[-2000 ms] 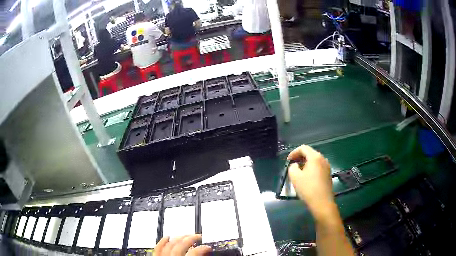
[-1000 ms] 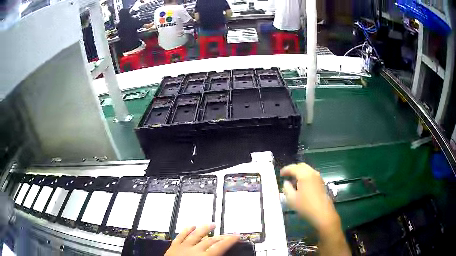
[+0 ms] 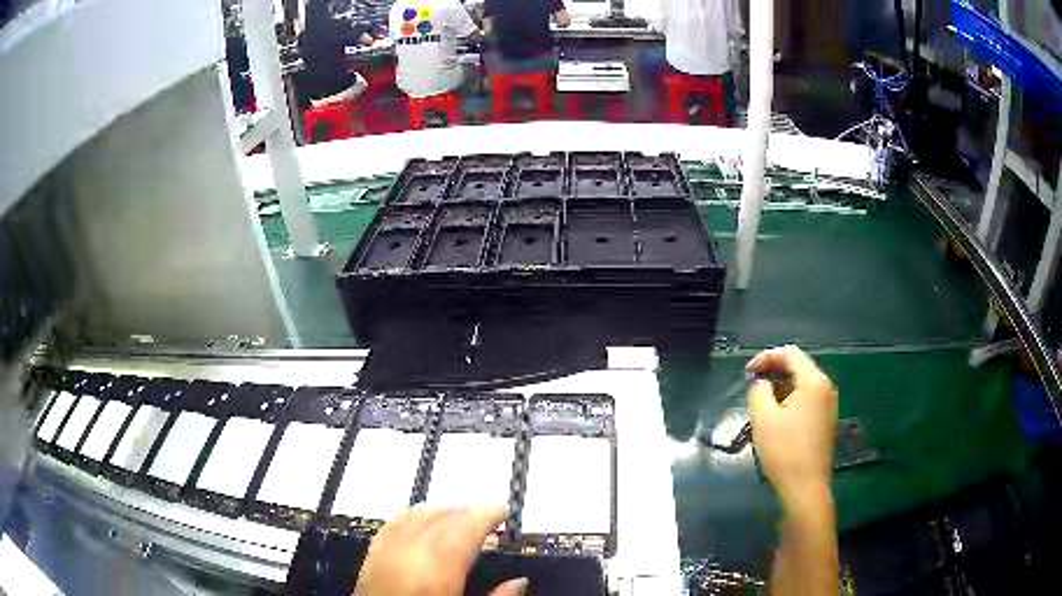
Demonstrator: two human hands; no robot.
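Observation:
A row of phone middle frames (image 3: pixel 568 477) lies side by side on the pale infeed track (image 3: pixel 646 466), their windows showing white. The rightmost frame sits against its neighbour. My left hand (image 3: pixel 431 553), cut off by the bottom edge, lies over a black block (image 3: pixel 547 573) at the near ends of the frames, thumb at its near side. My right hand (image 3: pixel 798 425) is right of the track with fingers bent together. A small dark piece with a shiny patch, apparently the corner of another frame (image 3: pixel 730 442), shows at its fingertips; the hand hides the rest.
A black tray stack (image 3: pixel 530 309) stands behind the track, with a black sheet (image 3: pixel 472 361) in front. Another frame (image 3: pixel 858 442) lies on the green surface (image 3: pixel 862 291). A black tray (image 3: pixel 955 541) is at lower right. A white post (image 3: pixel 755 175) rises behind; people sit beyond.
Since one second ago, the gap beside the rightmost frame has closed. My right hand has moved right, and a dark frame edge now shows at its fingers. The view has shifted slightly.

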